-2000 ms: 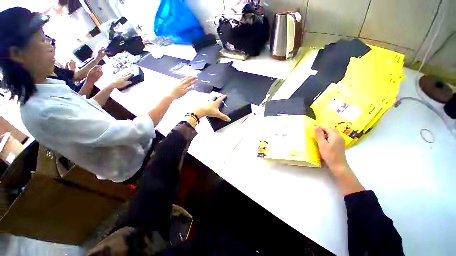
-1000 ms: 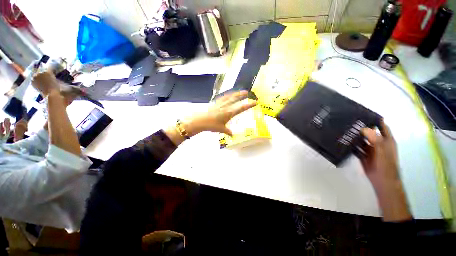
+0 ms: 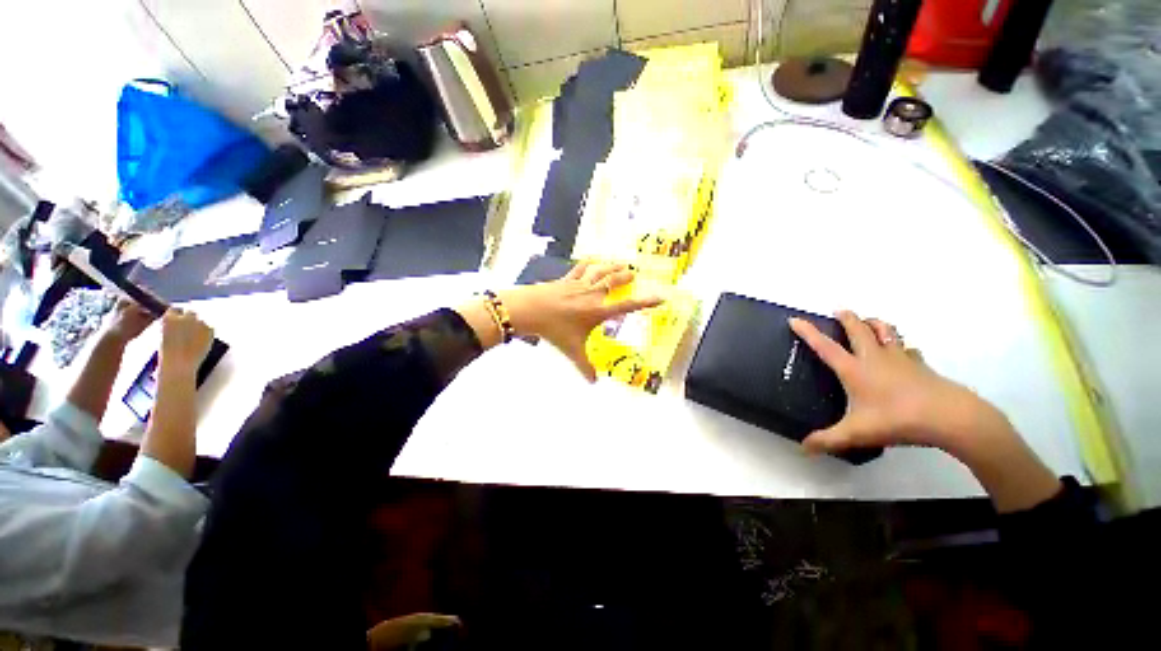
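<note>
A thick black box [image 3: 751, 363] with small white lettering lies on the white table in front of me. My right hand [image 3: 885, 388] is around its right end, thumb and fingers on its top and edge. My left hand [image 3: 573, 312] is spread with fingers apart over a yellow printed sleeve [image 3: 656, 333], left of the box. Whether the left fingertips touch the sleeve is unclear. Behind it lies a fanned stack of flat yellow and black sleeves [image 3: 656, 165].
Black card blanks [image 3: 427, 238] lie to the left. A kettle [image 3: 467, 89], blue bag [image 3: 178, 146] and dark bag stand at the back. A person's hands [image 3: 185, 333] work at far left. Black flasks [image 3: 881, 57], a white cable and clear plastic are at back right.
The black box was held tilted in my right hand and now lies flat on the table, turned lettering side up. My left hand stays spread by the yellow sleeve. The view has shifted right.
</note>
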